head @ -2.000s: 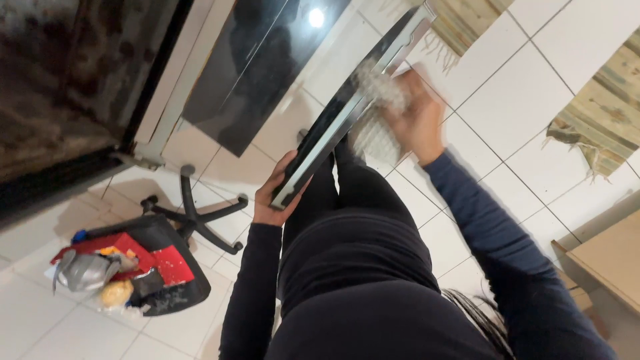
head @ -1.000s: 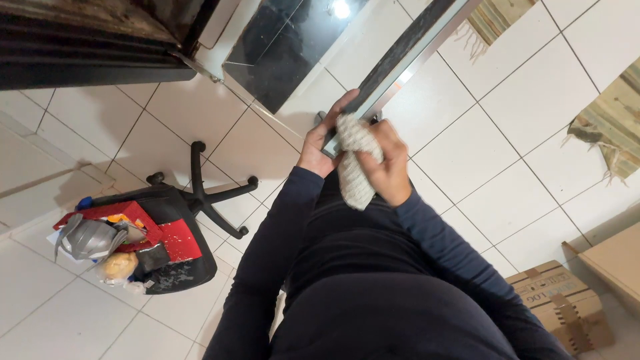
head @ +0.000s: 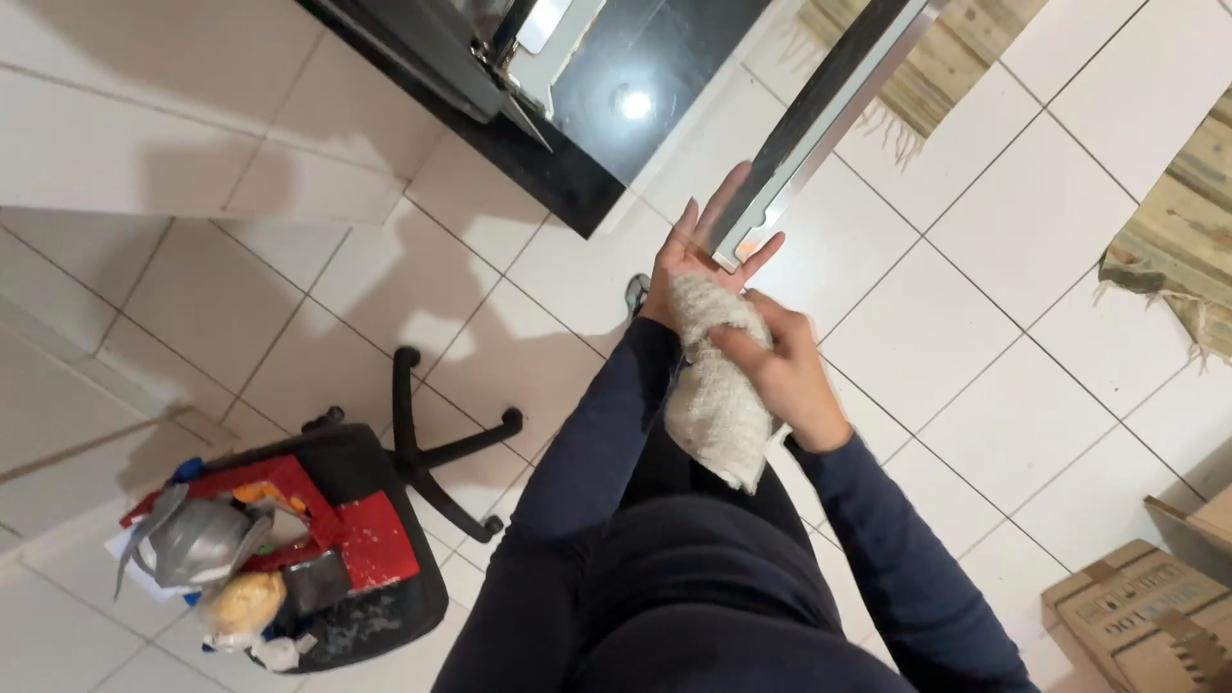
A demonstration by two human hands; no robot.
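Note:
A long flat panel with a black face and a pale metal edge point(head: 818, 135) runs from the top of the view down to my left hand point(head: 701, 252). Its lower corner rests against the palm, with the fingers spread around it. My right hand point(head: 794, 361) grips a bunched off-white woven cloth point(head: 717, 385), which lies over the heel of my left hand and hangs below it. The cloth's upper end is just below the panel's corner. The panel's far end is out of view.
At the lower left, a black swivel chair point(head: 414, 577) bears a red box, a grey bag and small items. An appliance with a black glossy surface point(head: 645, 87) stands at the top. Fringed rugs point(head: 1179, 221) lie on the right of the tiled floor, above a taped cardboard box point(head: 1145, 616).
The right hand has moved the cloth off the panel's edge and down onto the left wrist area. The left hand's fingers have spread at the panel's corner. The view has shifted.

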